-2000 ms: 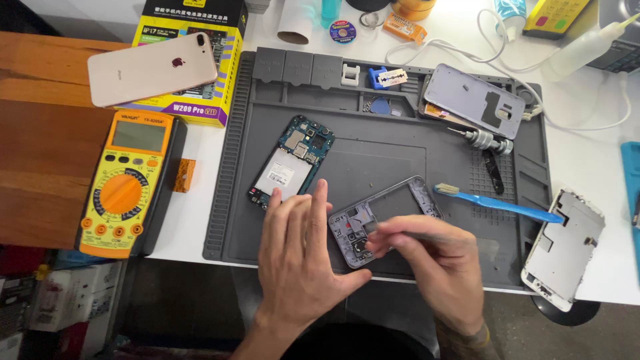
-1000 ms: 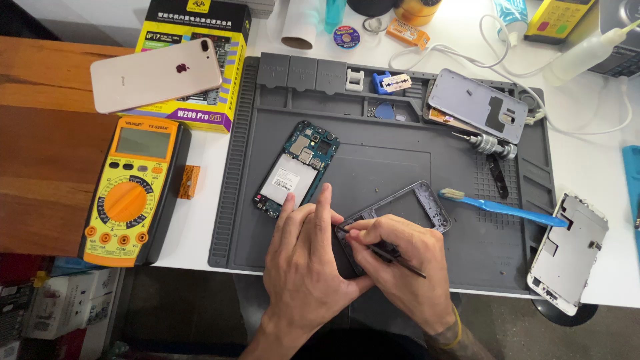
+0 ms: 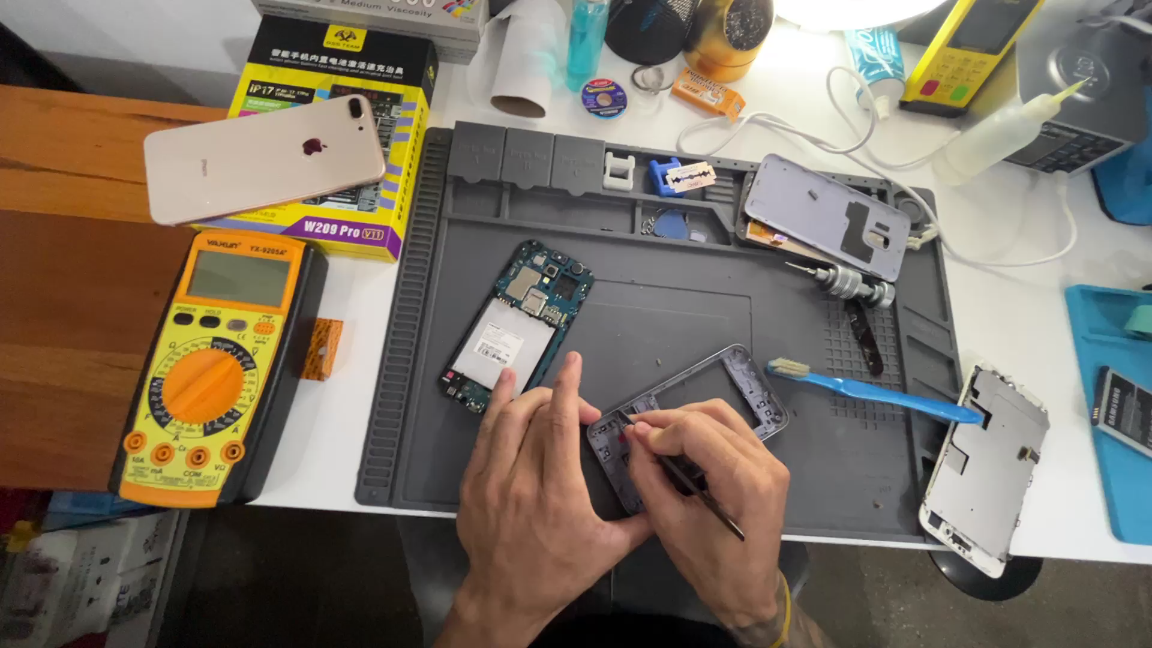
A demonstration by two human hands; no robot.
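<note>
A grey phone mid-frame (image 3: 758, 396) lies tilted on the dark grey repair mat (image 3: 558, 261). My right hand (image 3: 711, 495) grips thin dark metal tweezers (image 3: 705, 502), their tip at the upper left part of the frame. My left hand (image 3: 544, 504) rests with spread fingers at the frame's left edge, thumb near its lower end; whether it grips the frame is hard to tell. Up and to the left of that hand lies an opened phone with a blue-green circuit board (image 3: 551, 286) and a silver plate bearing a label; my left fingertips are near its lower edge.
Left stand a yellow multimeter (image 3: 209, 360) and a pink-gold iPhone (image 3: 265, 162) on a yellow box (image 3: 396, 193). To the right are a blue toothbrush (image 3: 882, 393), a phone screen assembly (image 3: 985, 468), a grey back cover (image 3: 823, 211) and a precision screwdriver (image 3: 850, 284). White cables run behind.
The right hand has gone from above the frame's middle to its upper left part, where the tweezers' tip now is. The left hand remains beside the frame.
</note>
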